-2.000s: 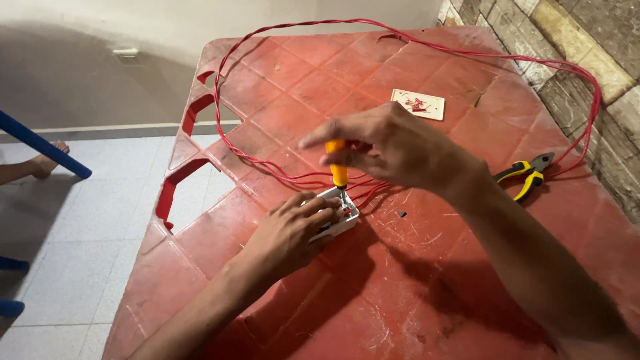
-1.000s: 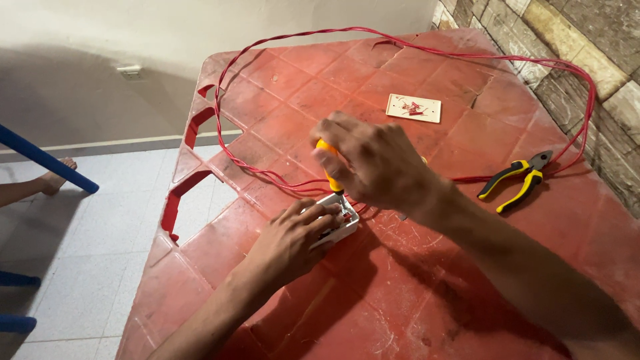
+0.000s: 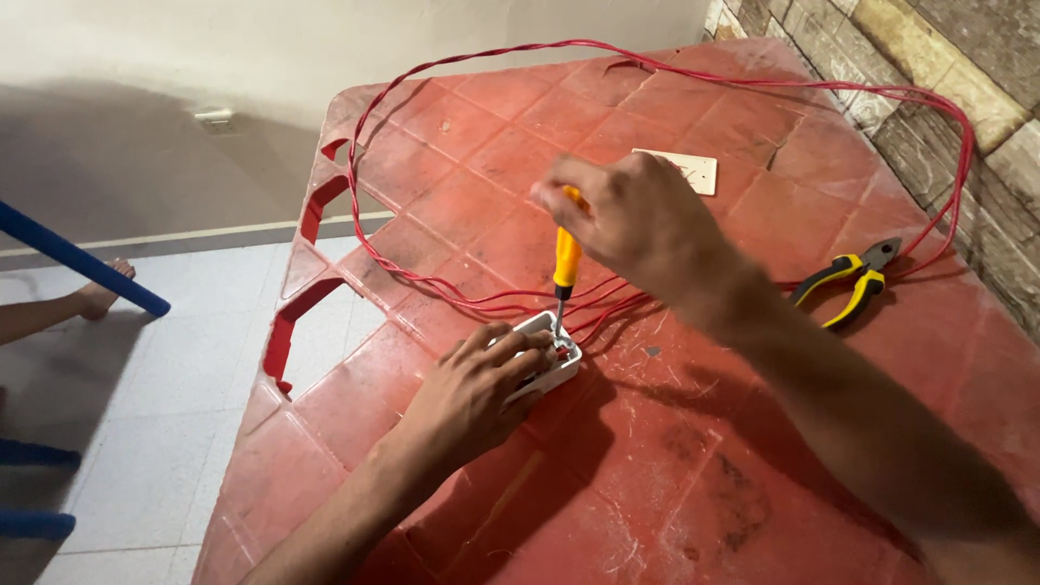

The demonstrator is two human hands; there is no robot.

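A white plastic electrical box (image 3: 558, 373) lies on the red plastic table (image 3: 617, 504), its top uncovered. My left hand (image 3: 479, 390) grips it, with the fingers over and inside its left part, hiding much of the interior. Above it, my right hand (image 3: 626, 219) holds a screwdriver with a yellow handle (image 3: 566, 256) nearly upright. The screwdriver's tip is inside the box, near its far right end; the exact contact cannot be told. Red twisted wires (image 3: 455, 296) run to the box and loop widely round the far side of the table.
Yellow and black pliers (image 3: 861, 280) lie at the right, jaws on the wires. Behind my right hand is a cream cover plate (image 3: 700, 173) with small red pieces. A stone-patterned wall (image 3: 910, 97) borders the right edge. Another person's foot (image 3: 101, 301) and blue tubes (image 3: 73, 252) are at the left.
My right hand has shifted and turned about the yellow screwdriver handle between frames. The left hand stays on the box.
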